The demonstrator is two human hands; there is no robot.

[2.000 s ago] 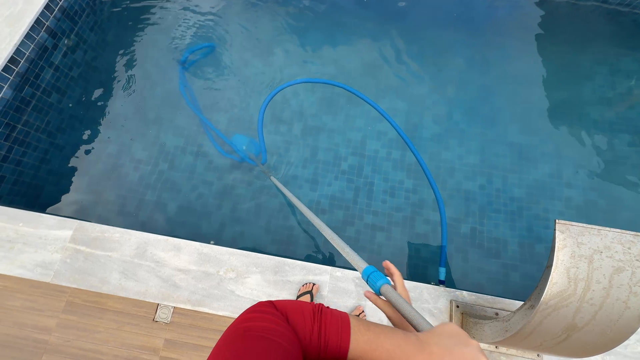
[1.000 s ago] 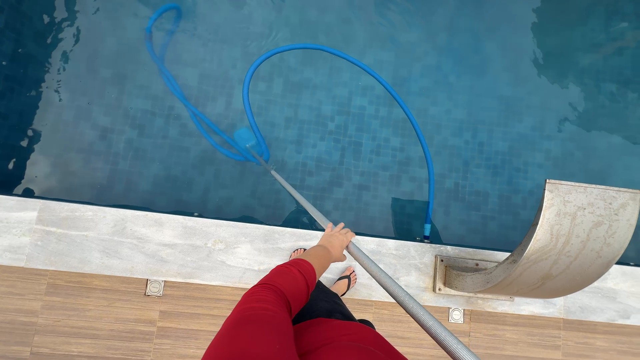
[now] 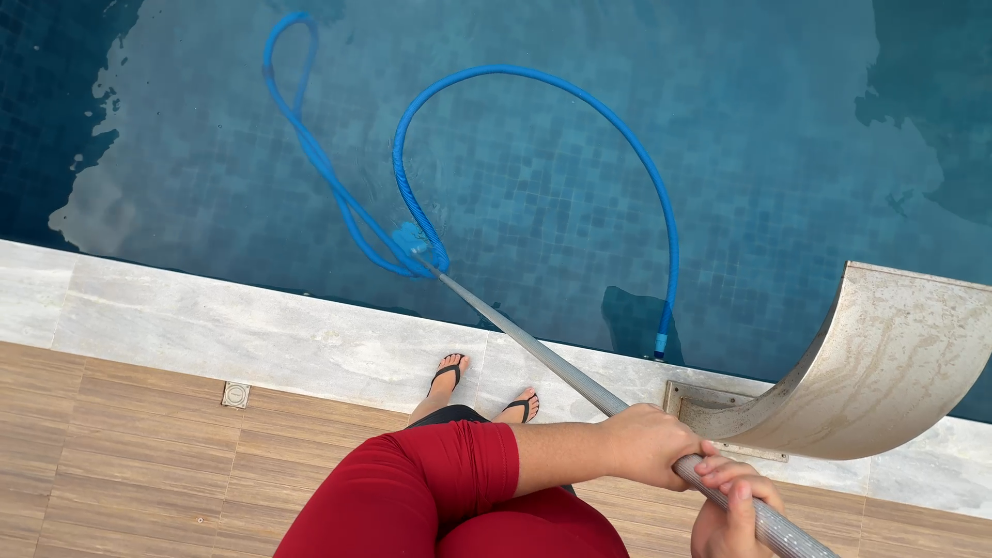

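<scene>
My left hand (image 3: 651, 446) is closed around a grey ribbed telescopic pole (image 3: 535, 349), with the red-sleeved forearm reaching across from the left. Just behind it along the pole, my right hand (image 3: 736, 504) wraps the shaft from below, thumb on top. The pole slants up-left over the pool edge into the water, where its far end meets a light-blue pool cleaning head (image 3: 409, 236), blurred by the water. A blue ribbed hose (image 3: 504, 70) loops around near that head, crosses itself at the left, and arcs over to a light-blue cuff (image 3: 660, 343) by the pool wall.
Pale stone coping (image 3: 194, 318) borders the tiled pool, and my feet in black flip-flops stand on it. A curved metal waterfall spout (image 3: 883, 372) rises at the right, close to the hands. Wood-look decking (image 3: 147, 442) holds a small square drain cover (image 3: 235, 394).
A second ago my left hand held the pole farther toward the water; it is now higher up the shaft. My right hand, out of view then, now shows beside it.
</scene>
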